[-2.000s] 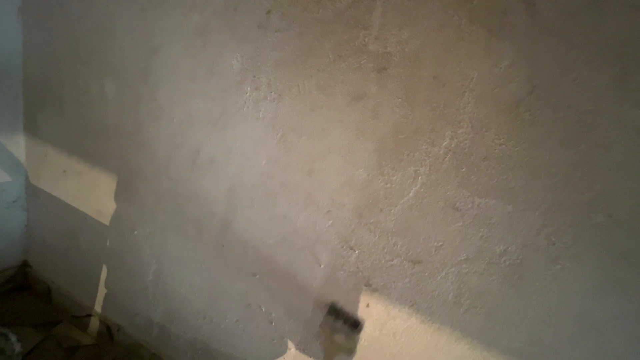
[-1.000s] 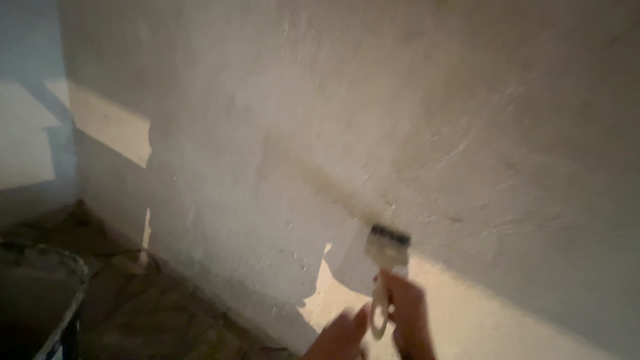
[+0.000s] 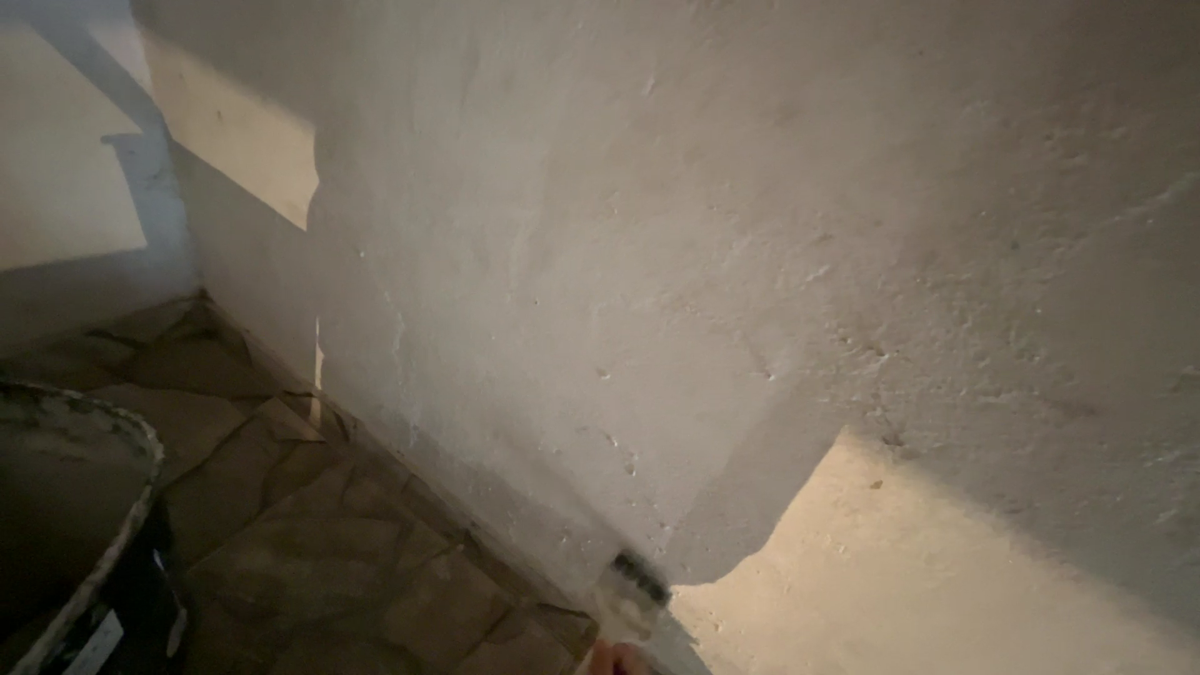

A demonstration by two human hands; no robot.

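Observation:
A flat paintbrush (image 3: 628, 600) with dark bristles is at the bottom of the view, its bristle end against or very near the low part of the plastered wall (image 3: 562, 281). The fingers of a hand (image 3: 614, 658), just inside the bottom edge, are closed on the brush; I take it for my right hand, though most of it is cut off. My left hand is not seen. The wall is rough, with small pits and ridges, and a bright sunlit patch lies right of the brush.
At the lower left stands a dark bucket (image 3: 141, 525) with a crusted rim. The floor is of irregular stone slabs (image 3: 309, 553) and meets the wall along a diagonal edge. A second wall (image 3: 66, 206) joins at the left corner.
The brush has moved down the wall, toward the floor edge. Two hands were near its handle one second ago; only one hand's fingers show now. The view has shifted to the lower left.

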